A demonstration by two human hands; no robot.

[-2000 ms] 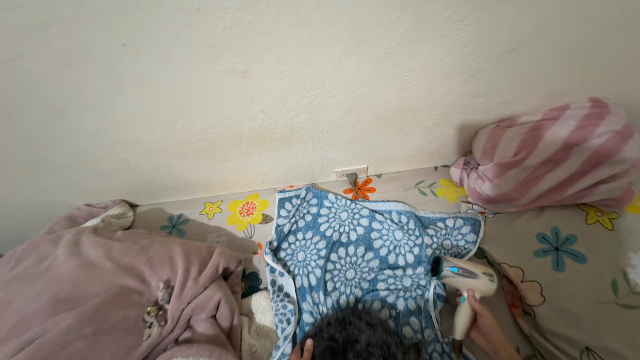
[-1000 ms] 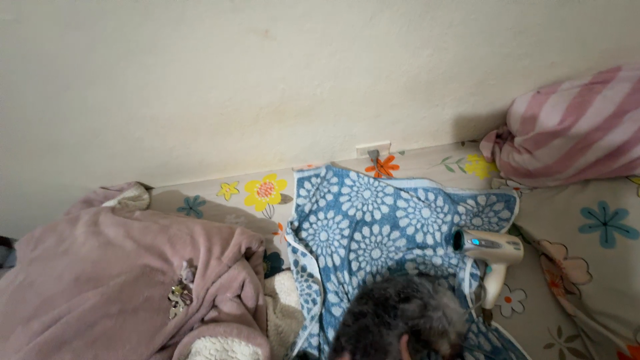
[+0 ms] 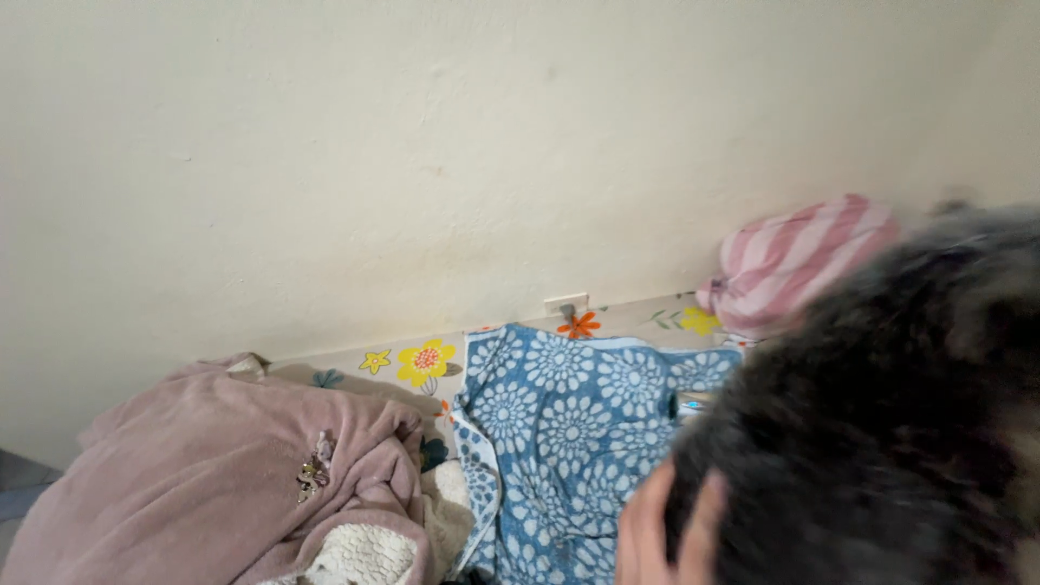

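A large mass of dark hair (image 3: 877,406), blurred by motion, fills the right side of the view. The fingers of my left hand (image 3: 670,528) rest against its lower left edge, spread apart, with no tool visible in them. My right hand is not visible. Just left of the hair, the end of a light-coloured hair dryer (image 3: 692,405) with a small blue light shows on a blue towel with white flower patterns (image 3: 569,422); the rest of the dryer is hidden behind the hair.
A mauve fleece blanket (image 3: 227,463) is heaped at left, its cream lining folded out. A pink striped bundle (image 3: 800,264) lies at right against the wall. A plug sits in a wall socket (image 3: 566,304) above the flowered bed sheet (image 3: 349,363).
Two seconds ago my right hand held the hair dryer; one second ago it lay on the towel with no hand visible on it. The dark hair has moved up and right, now covering most of the dryer.
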